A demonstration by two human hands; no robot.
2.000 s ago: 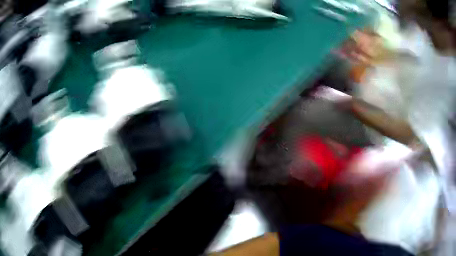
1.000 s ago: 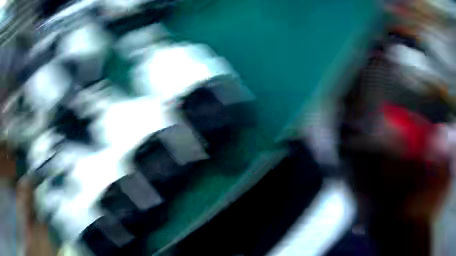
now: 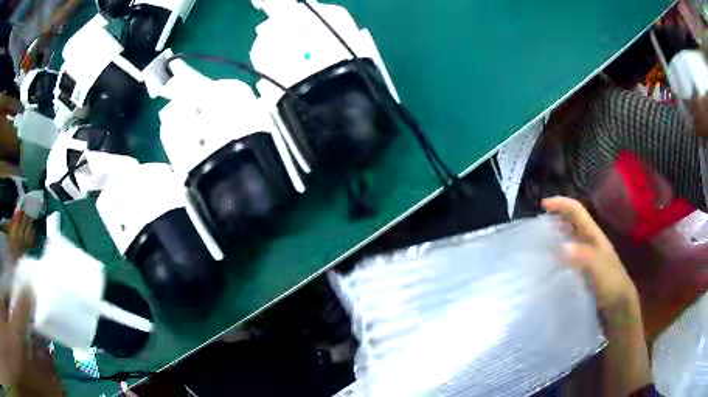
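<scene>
My right hand (image 3: 598, 256) grips the right end of a clear, ribbed, inflated air-column bag (image 3: 466, 310), slightly blurred, beyond the table edge. My left hand is not clearly seen. White dome cameras with glossy black ball fronts lie in a row on the green table. The nearest to the bag is one camera (image 3: 303, 58) with thin black cables (image 3: 415, 132) trailing over the table edge. Beside it lie a second camera (image 3: 213, 124) and a third camera (image 3: 159, 213).
At the far left, a blurred hand (image 3: 19, 333), apparently another person's, touches a camera (image 3: 70, 291). More cameras (image 3: 101, 70) stand behind. The green table (image 3: 497, 70) has a diagonal edge. A seated person (image 3: 636, 139) in checked clothing is right, with red material (image 3: 644, 198).
The view has steadied and shifted. My right hand and the air-column bag have come into view at the lower right. The camera row now shows sharply.
</scene>
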